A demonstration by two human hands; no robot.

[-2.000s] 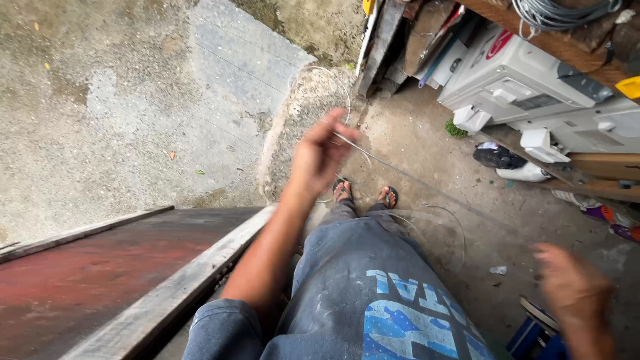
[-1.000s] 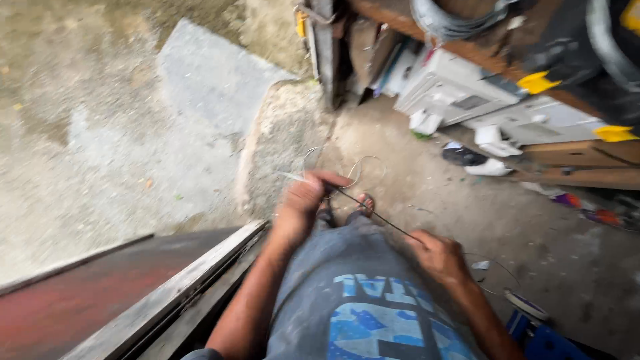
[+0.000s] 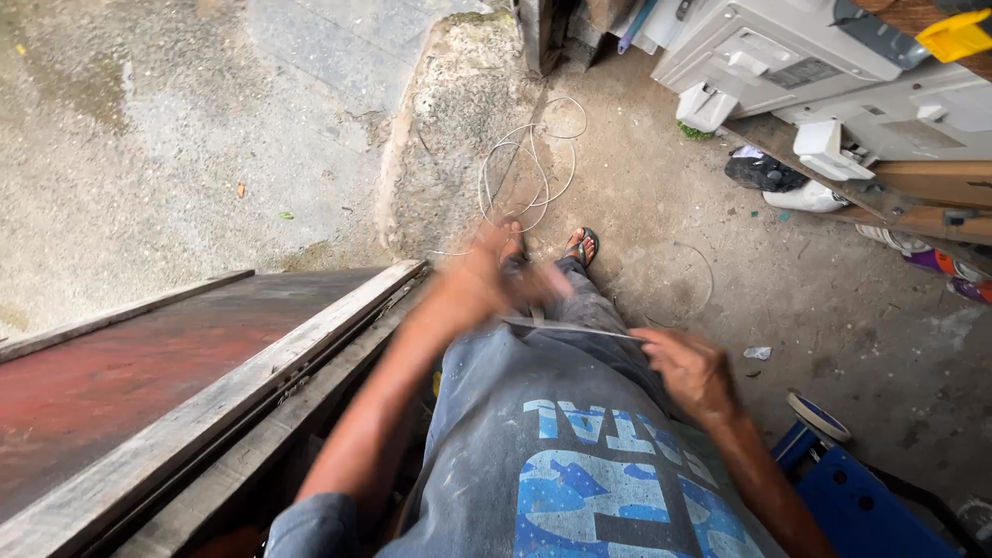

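Note:
My right hand (image 3: pixel 690 368) is closed on one end of a thin pale cable (image 3: pixel 589 330), which stretches across the front of my shirt. Toward its other end is my left hand (image 3: pixel 496 283), heavily blurred; its fingers are spread over my trousers, and whether it touches the cable cannot be told. Beyond my feet, loose loops of thin whitish cable (image 3: pixel 542 167) lie on the concrete. Another curved piece (image 3: pixel 709 271) rests on the floor to the right.
A wooden rail (image 3: pixel 232 411) and reddish panel (image 3: pixel 155 395) stand at left. Air-conditioner outdoor units (image 3: pixel 783 62) sit on a wooden shelf (image 3: pixel 821 170) at upper right. A blue wheeled object (image 3: pixel 860 496) is at lower right. Plastic bags (image 3: pixel 767 170) lie below the shelf.
My right hand, far out to the right two seconds ago, has come in beside my shirt. My left hand has moved closer to my body. The view has shifted.

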